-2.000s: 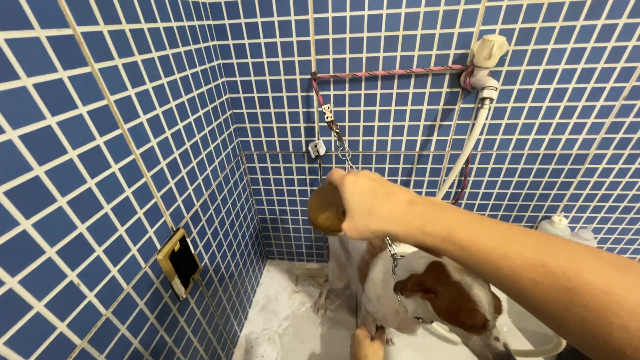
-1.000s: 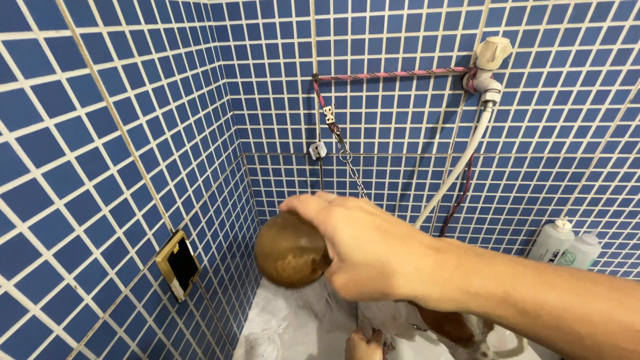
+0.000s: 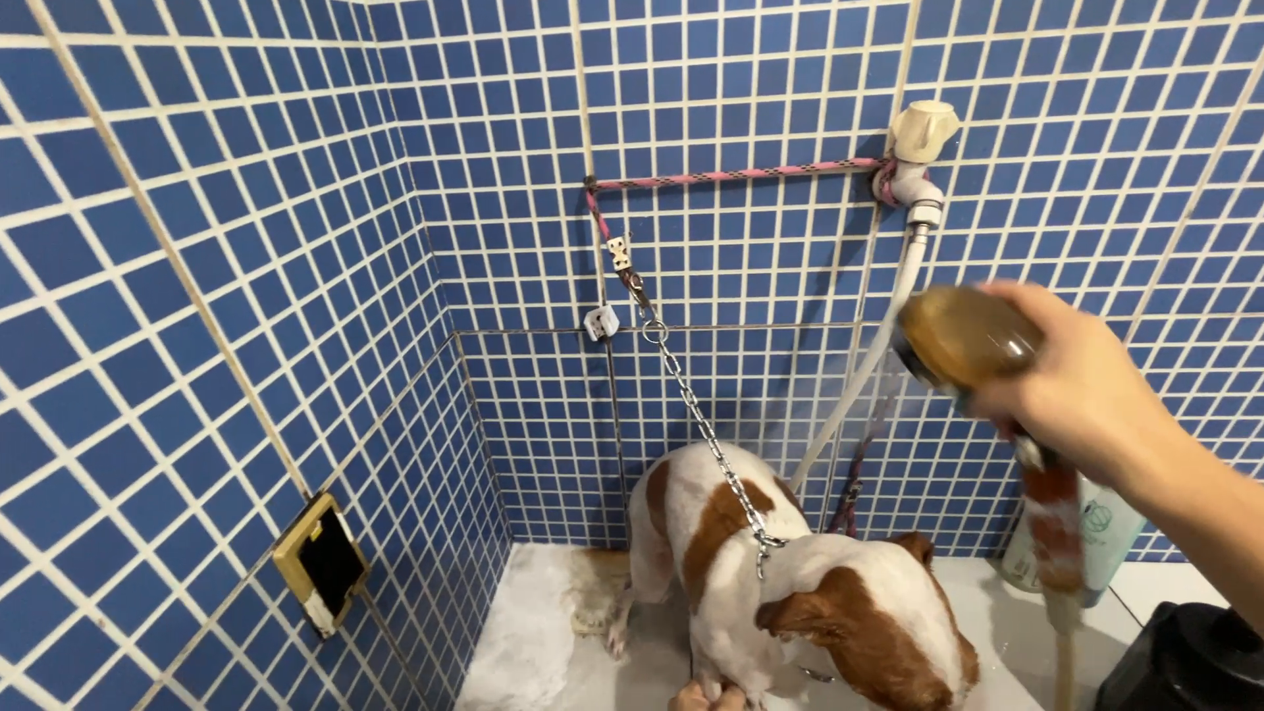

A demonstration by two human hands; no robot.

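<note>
At the right, my right hand (image 3: 1066, 395) grips a translucent brown shower head (image 3: 963, 336), blurred by motion, with a hose hanging beneath it. A white dog with brown patches (image 3: 741, 513) stands at lower centre, head lowered toward the right. A metal chain (image 3: 701, 420) runs from its neck up to a pink cord (image 3: 741, 176) tied at the tap. At the bottom edge, my left hand (image 3: 706, 696) is on the dog's front leg or paw; most of this hand is out of frame.
A white tap (image 3: 920, 133) with a white hose (image 3: 859, 380) is on the blue tiled wall. Bottles (image 3: 1106, 528) stand at the right, near a black container (image 3: 1190, 662). A small framed black panel (image 3: 321, 563) is on the left wall. The pale floor (image 3: 523, 622) looks wet.
My right hand has moved to the right with the shower head, away from in front of the dog. The dog's back and head now show fully. My left hand stays low by the dog's leg.
</note>
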